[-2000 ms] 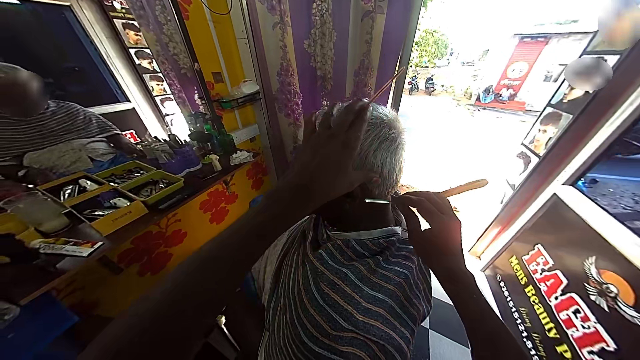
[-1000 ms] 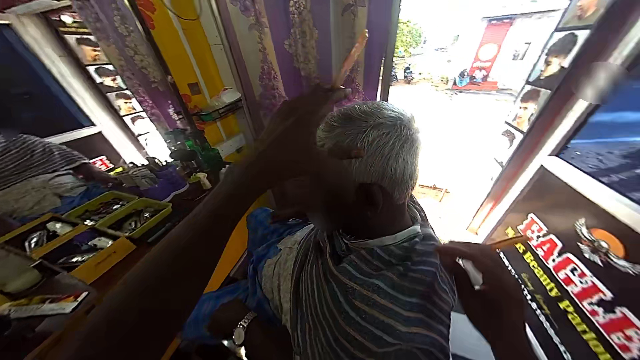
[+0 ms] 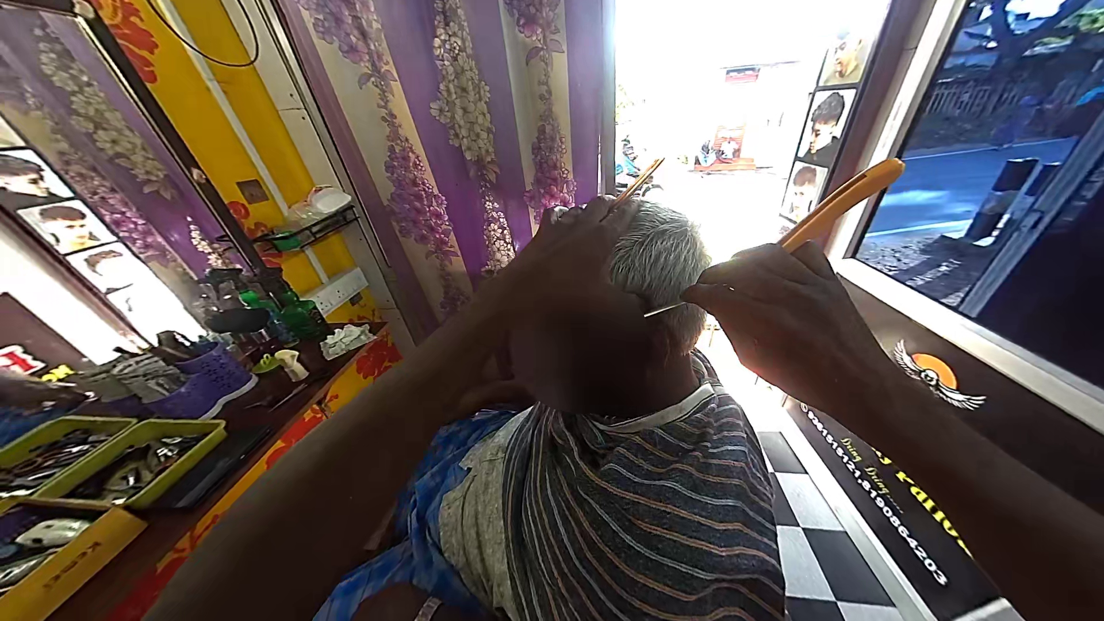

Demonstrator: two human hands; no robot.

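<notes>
A seated person in a striped shirt (image 3: 647, 509) has short grey hair (image 3: 660, 250). My left hand (image 3: 573, 259) rests on the front and side of the head, with a thin comb (image 3: 636, 185) sticking up from between its fingers. In my right hand (image 3: 768, 310) is a straight razor with an orange handle (image 3: 849, 200); its narrow metal blade (image 3: 662, 309) lies by the hair near the person's ear. The comb's lower part is hidden by my left hand.
At the left, a counter (image 3: 285, 431) carries green trays of tools (image 3: 159, 457), a purple basket (image 3: 203, 379) and green bottles (image 3: 302, 317). A mirror stands behind them. A floral curtain (image 3: 466, 112) hangs ahead, beside a bright doorway. A dark panel with writing (image 3: 871, 466) is at the right.
My right hand, low by the shoulder one second ago, is now raised with the razor beside the head. The comb in my left hand has come down closer to the hair. The view has shifted.
</notes>
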